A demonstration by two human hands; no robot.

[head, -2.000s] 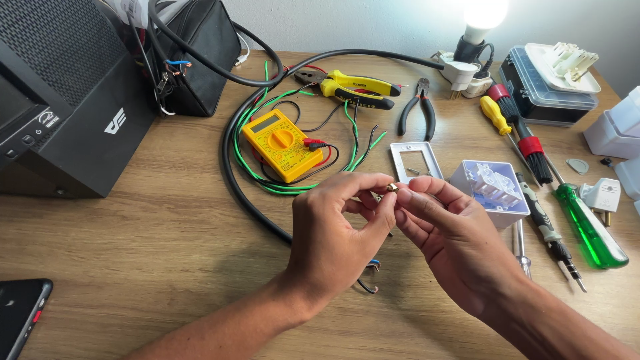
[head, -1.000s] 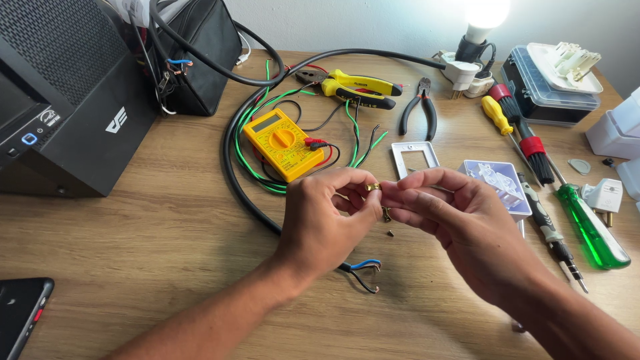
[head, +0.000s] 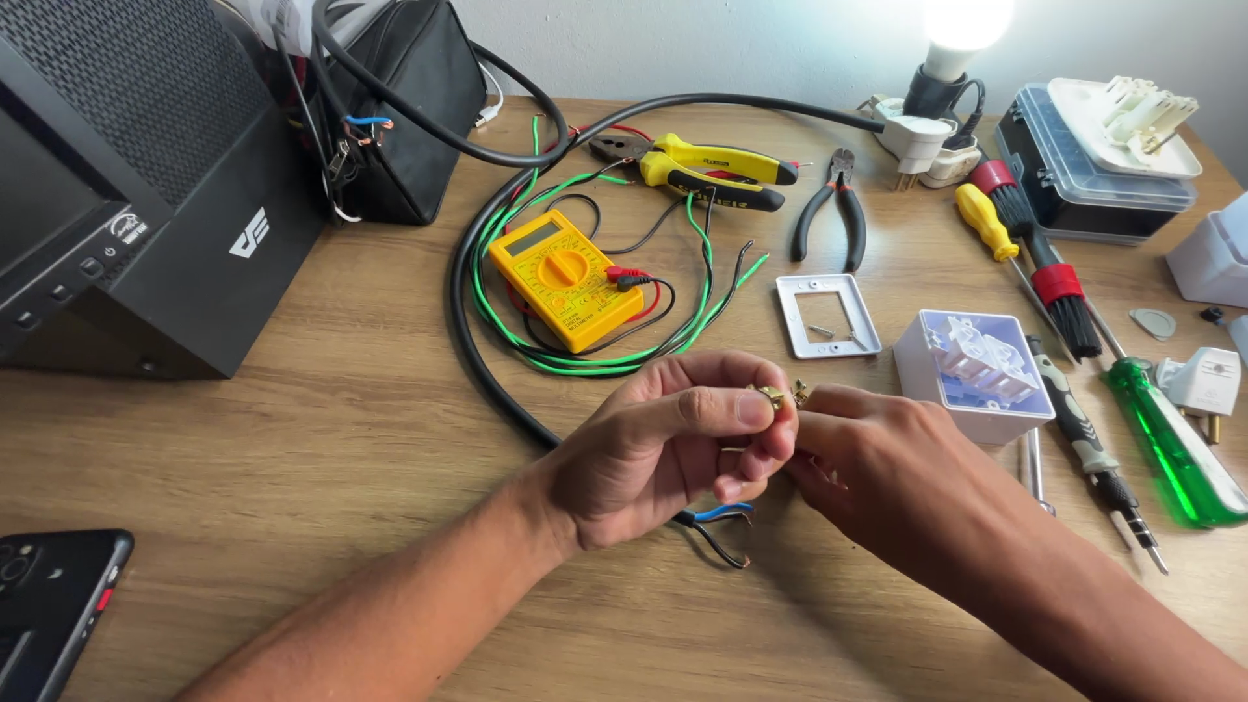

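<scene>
Between its thumb and index finger, my left hand pinches a small brass-coloured metal part. Close on its right is my right hand, fingers curled downward; another small brass piece shows at its fingertips, and whether it is gripped is hard to tell. Below the hands lie the stripped blue and black wire ends of a thick black cable. A white frame plate with small screws inside its opening is behind the hands. Right of it stands a white plastic box holding clear and white plastic parts.
Behind my hands are a yellow multimeter, green and black wires, yellow-black pliers and cutting pliers. Screwdrivers, a brush and a plug lie right. A lit bulb stands behind; a phone lies front left.
My right hand has turned so its back shows and its fingers point downward. My left hand still holds a small brass part. A small dark piece seen on the table below the hands one second ago is hidden.
</scene>
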